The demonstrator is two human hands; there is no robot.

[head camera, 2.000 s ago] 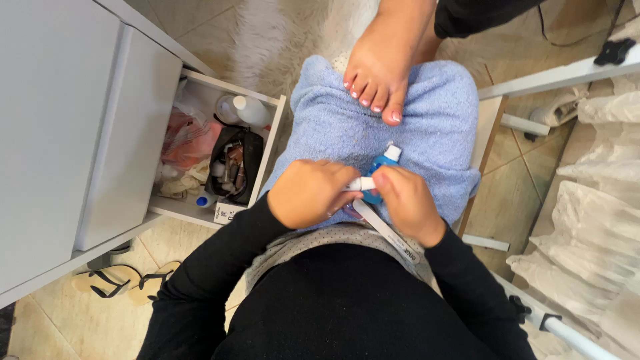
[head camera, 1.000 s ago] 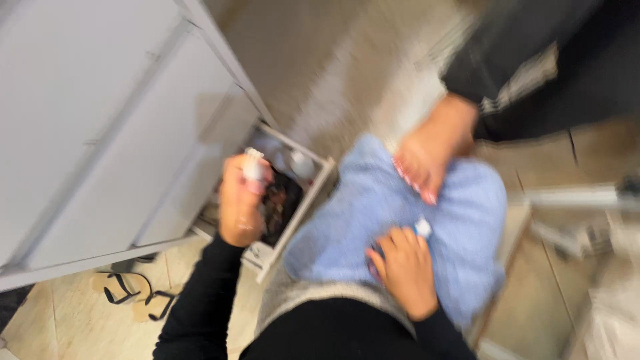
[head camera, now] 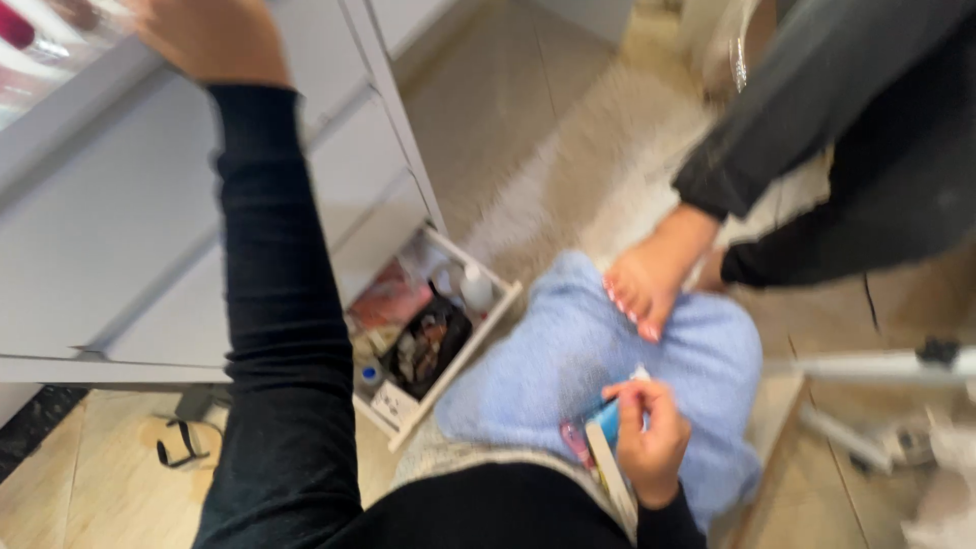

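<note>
My left hand [head camera: 210,38] reaches to the top of the white cabinet at the upper left; its fingers are cut off by the frame edge and blurred, so what it holds is hidden. Beside it lie red and pink items [head camera: 30,34], perhaps nail polish bottles. My right hand [head camera: 652,438] is over my lap, fingers curled, next to a blue bottle [head camera: 606,419] with a white cap. A pale nail file [head camera: 610,476] and a pink item [head camera: 577,444] lie beside that bottle. Another person's bare foot [head camera: 648,267] rests on the light blue towel [head camera: 534,366] across my lap.
An open drawer [head camera: 496,313] of the white cabinet [head camera: 114,252] holds a black pouch [head camera: 427,343], a white bottle [head camera: 476,288] and other items. Dark-strapped footwear [head camera: 179,446] lies on the tiled floor at left. A white metal bar [head camera: 862,364] stands at right.
My left hand has moved from above the drawer up to the cabinet top. The white item seen in it earlier is out of sight. The view has shifted towards the cabinet.
</note>
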